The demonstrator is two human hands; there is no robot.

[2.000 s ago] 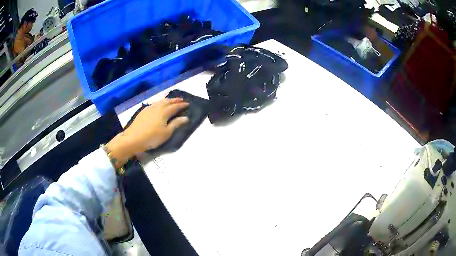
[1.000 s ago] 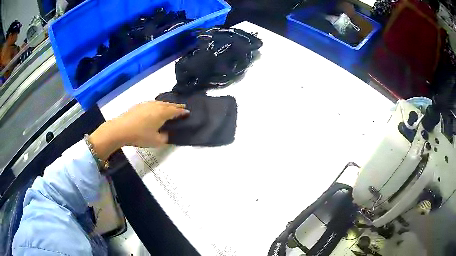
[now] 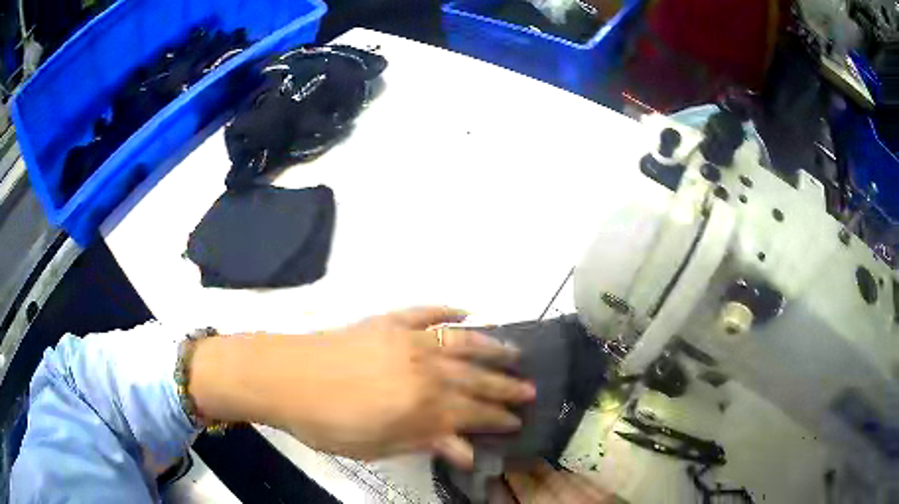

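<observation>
My left hand (image 3: 365,384), slightly blurred, lies over a black workpiece (image 3: 552,369) with its fingers on the cloth. The workpiece sits at the left side of the sewing machine head (image 3: 641,276), its right edge close to the presser foot area. My right hand (image 3: 552,484) shows only in part at the bottom edge, beside the workpiece and below my left fingers; its grip is hidden. A separate black fabric panel (image 3: 264,236) lies flat on the white table (image 3: 463,207), left of the machine.
A shiny black bundle (image 3: 301,108) lies on the table behind the panel. A blue bin (image 3: 59,167) with black pieces stands at the left, another blue bin (image 3: 532,34) at the back. Black snips (image 3: 670,438) lie on the machine bed, right of the workpiece.
The view has swung right. My left hand has let go of the black panel, which lies on the table, and moved right onto the workpiece at the machine. Part of my right hand has appeared.
</observation>
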